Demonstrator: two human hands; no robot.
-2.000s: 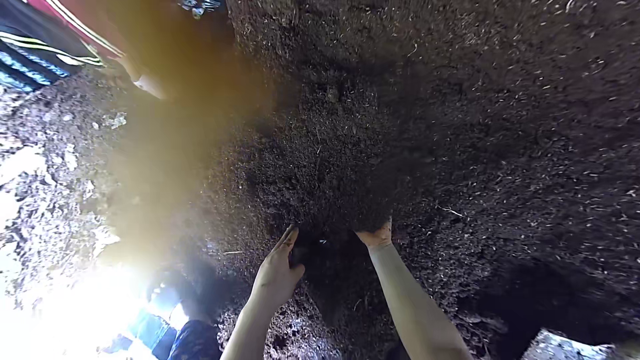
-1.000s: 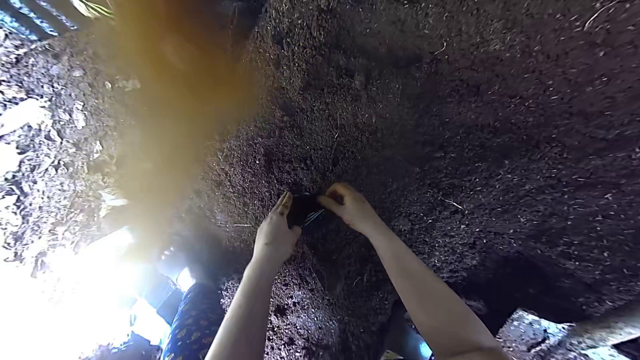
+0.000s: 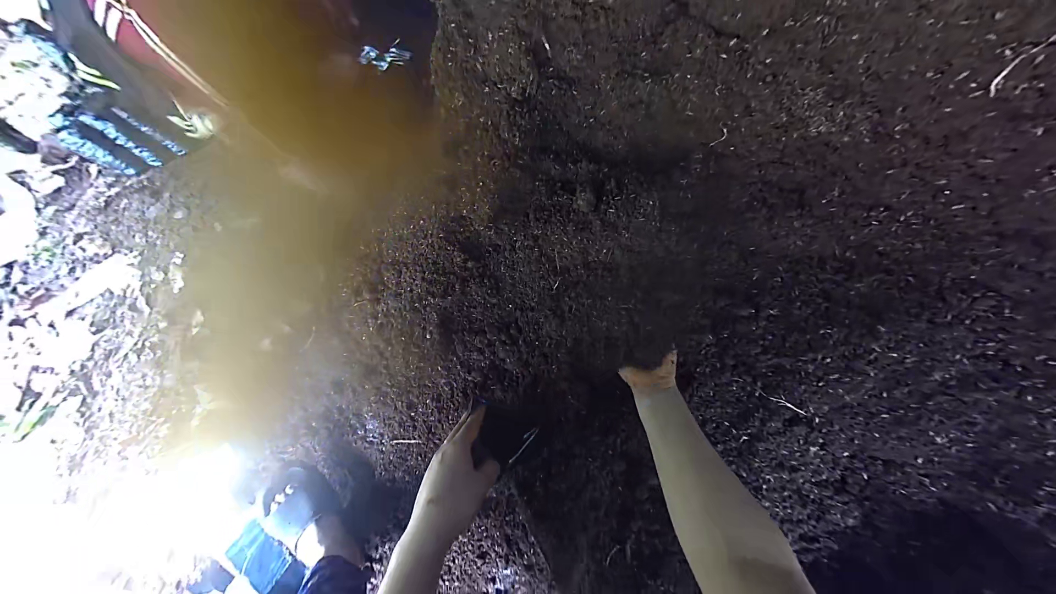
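Note:
Low in the middle of the head view, my left hand (image 3: 459, 466) grips a small black bag (image 3: 505, 436), probably thin plastic, with its thumb and fingers around the left side. A pale glint shows on the bag's right edge. To the right of it, my right hand (image 3: 650, 378) is sunk in the dark loose soil (image 3: 577, 272); only the part near the wrist shows. Its fingers are hidden, so what they hold cannot be told. The two hands are apart.
A person in dark and red clothing (image 3: 157, 41) is at the upper left. A foot in dark footwear (image 3: 301, 495) is at the lower left, near a blue item (image 3: 264, 553). Pale litter (image 3: 74, 305) covers the left ground. A yellowish blur hides part of the view.
One second ago both hands were at the black bag. My right hand has since left it and gone into the soil to the right. My left hand stays at the bag.

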